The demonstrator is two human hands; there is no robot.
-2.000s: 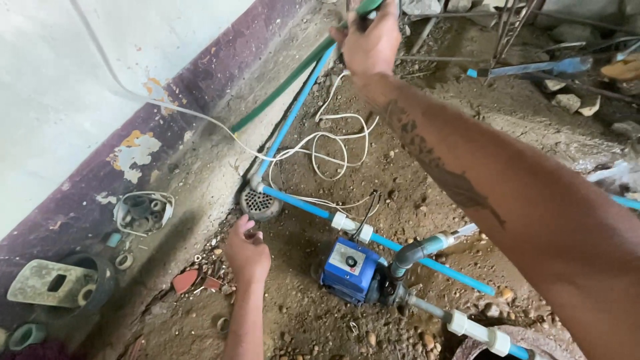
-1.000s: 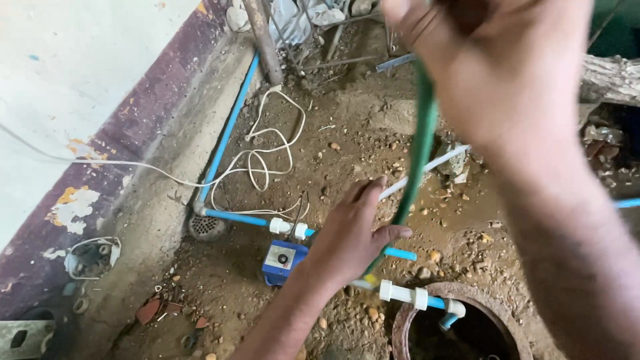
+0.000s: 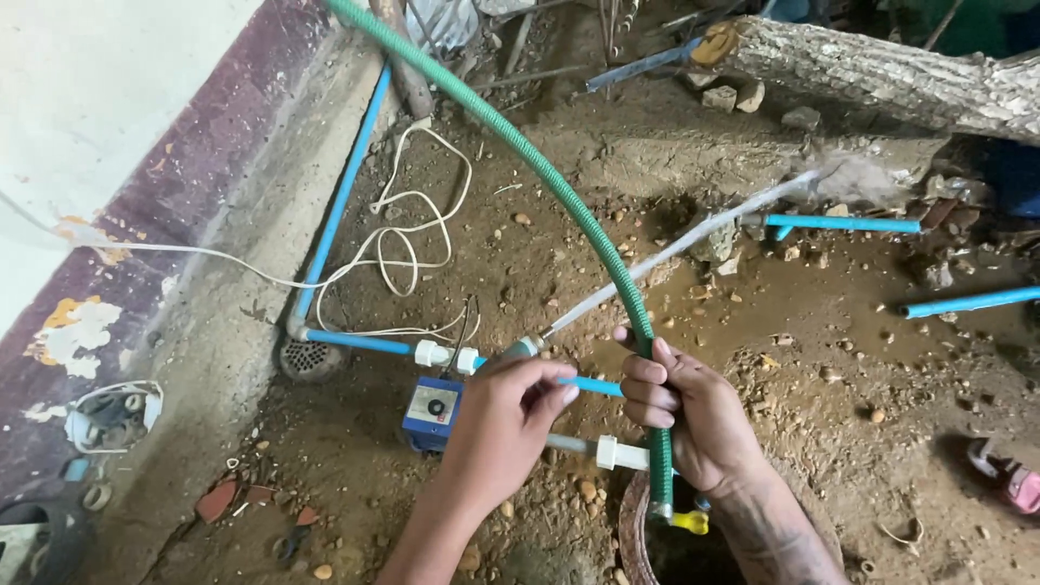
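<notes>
My right hand is closed around a green ribbed hose near its lower end, where a clamp and a yellow piece show. My left hand is at the blue pump, its fingertips curled beside a blue PVC pipe; whether they grip anything is unclear. From a fitting just above that hand, a jet of water shoots up to the right. White unions join the blue pipe behind the pump, and another white fitting lies partly behind the hose.
A round-rimmed well or pit opens below my right hand. White cable lies looped near the wall by a drain grate. A log, stones and loose blue pipes lie at the upper right, around muddy water.
My right hand has come down from the upper part of the view and now holds the hose near its lower end. My left hand has moved from the hose to beside the pump.
</notes>
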